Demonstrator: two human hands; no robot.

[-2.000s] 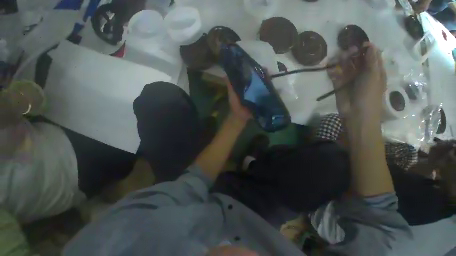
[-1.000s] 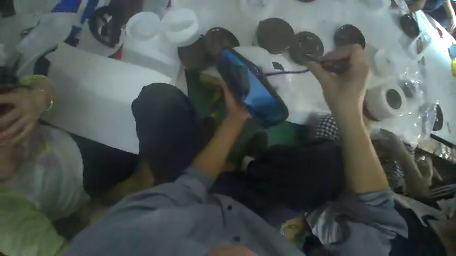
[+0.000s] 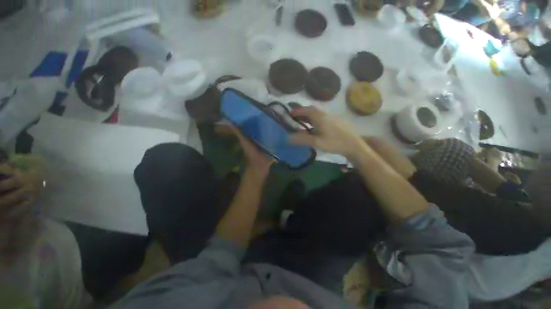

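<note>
My left hand [image 3: 255, 154] holds a dark oblong case [image 3: 260, 130] with a glossy blue face from below, by its near side. The case is tilted over the table's front edge. My right hand [image 3: 320, 130] is at the case's right part, fingers at its far rim and over the face, holding a thin dark cord [image 3: 281, 108] that curves beside the case. The fingertips are partly blurred.
Dark brown discs [image 3: 287, 76] and a yellow lid [image 3: 364, 98] lie beyond the case. White tubs [image 3: 185, 78] and a white sheet [image 3: 90, 169] are at left. A white roll [image 3: 417, 121] and clear plastic are at right. Another person's hand [image 3: 15, 190] shows at far left.
My right hand has come in from the right to the case, bringing the dark cord against it. The view has shifted, and the yellow lid now shows among the discs.
</note>
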